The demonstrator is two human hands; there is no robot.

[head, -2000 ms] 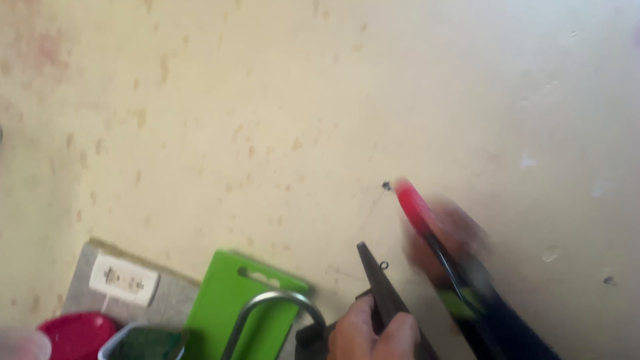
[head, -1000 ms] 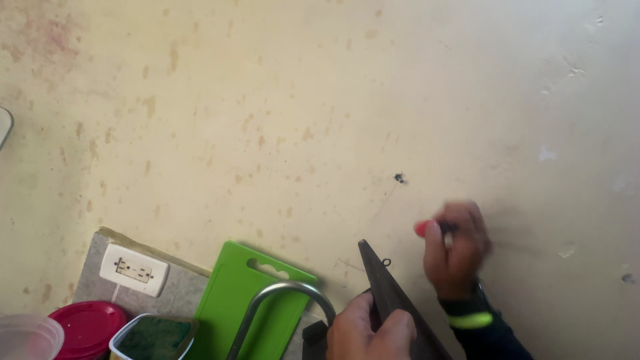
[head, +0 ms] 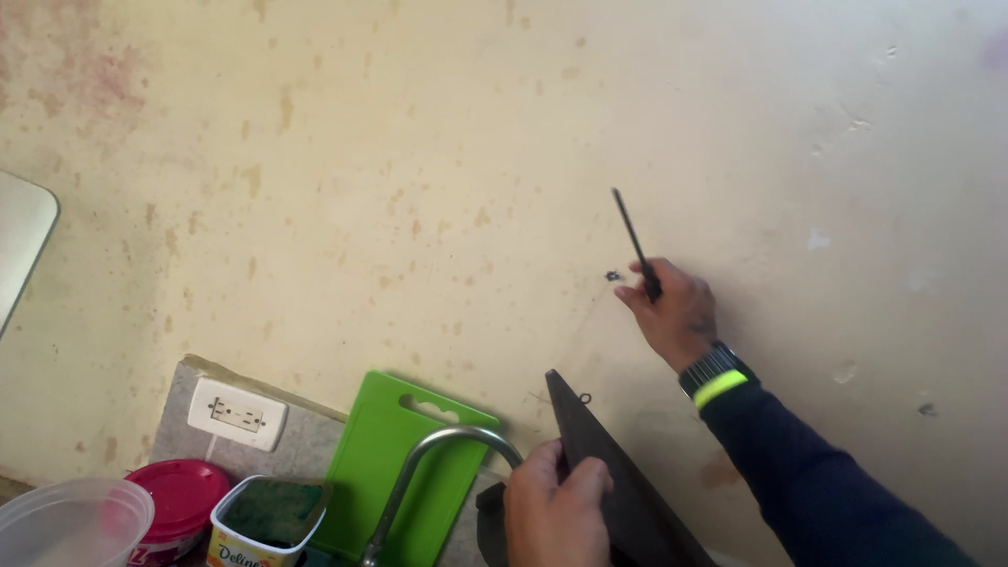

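Observation:
My right hand [head: 673, 311], with a dark wristband and dark sleeve, holds a screwdriver [head: 630, 232] with a thin dark shaft that points up along the stained, cream-coloured wall. Just left of my fingertips is a small dark fitting or hole [head: 613, 276] in the wall; which of these it is I cannot tell. My left hand [head: 559, 504] grips the edge of a long, dark, tapered piece [head: 614, 488] at the bottom centre. Beside its pointed top, a small dark metal ring [head: 585, 398] shows against the wall.
A curved metal faucet [head: 405, 472] rises in front of a green cutting board [head: 386, 457]. Left of it are a plastic tub with a green sponge [head: 272, 508], a red-lidded container [head: 177, 496], a clear container [head: 75, 520] and a wall outlet [head: 236, 415]. A pale panel edge [head: 24, 236] shows far left.
My right hand has moved up and to the left, near the small dark spot on the wall. The screwdriver's shaft now points up; earlier its red end showed. My left hand stays on the dark piece.

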